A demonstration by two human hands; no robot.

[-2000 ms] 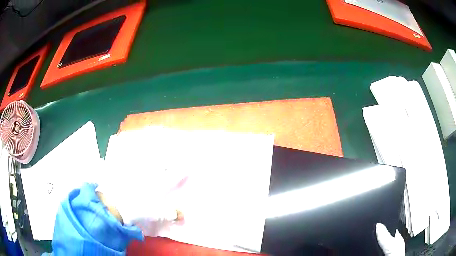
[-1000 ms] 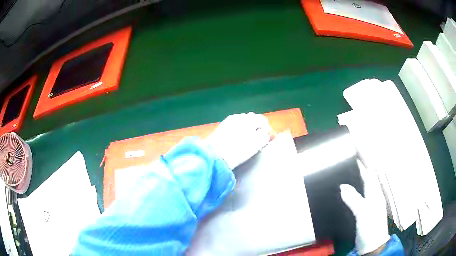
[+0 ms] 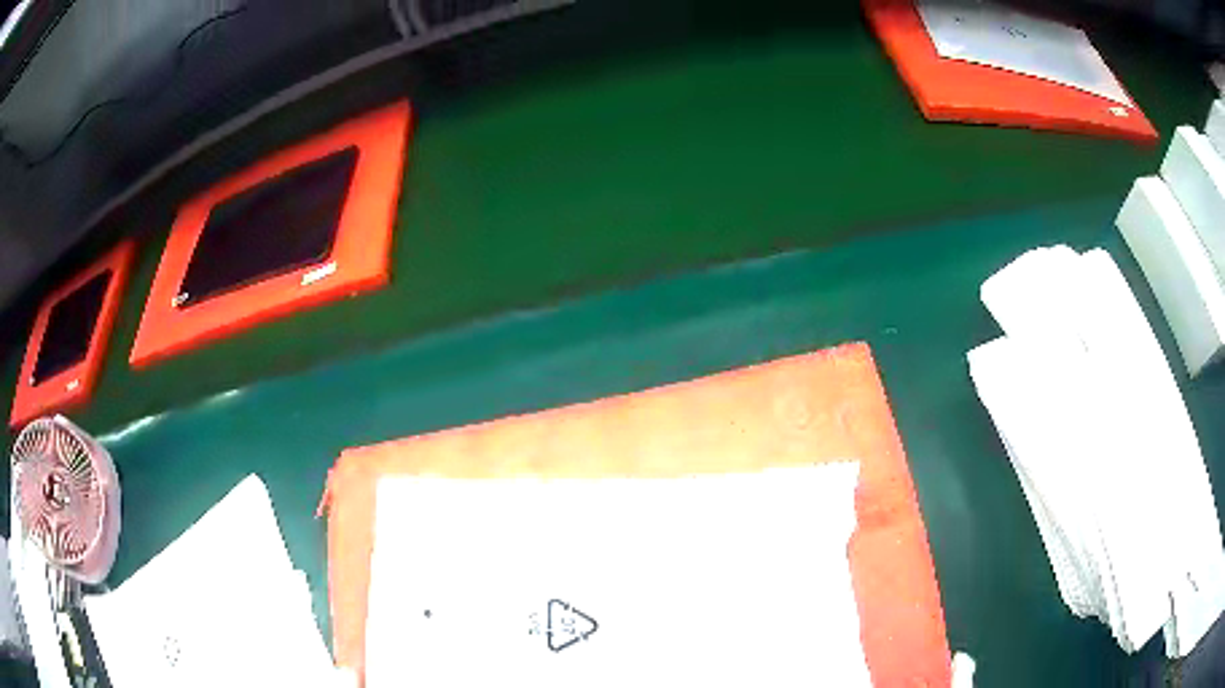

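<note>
A white bag (image 3: 672, 565) with a black triangle mark lies flat on the orange-red foam tray (image 3: 605, 437) on the bench. The bag's lower part is cut off by the bottom edge. No black screen device shows here; whether it is under or inside the bag cannot be told. A small white tip of my right hand (image 3: 962, 671) shows at the tray's lower right edge; the rest is out of the picture. A tiny pale patch at the tray's lower left edge may be a fingertip of my left hand (image 3: 347, 677). What either hand holds cannot be seen.
White bags (image 3: 222, 605) lie at left beside a pink fan (image 3: 61, 495). White folded cards (image 3: 1102, 430) are piled at right, with upright white blocks (image 3: 1175, 262) beyond. The green conveyor carries orange trays (image 3: 376, 229) with black devices and one (image 3: 940, 88) with a white-covered item.
The white bag now lies squared on the tray, and the black device at its right is out of sight. Both hands have moved down, almost out of the picture. The view has shifted.
</note>
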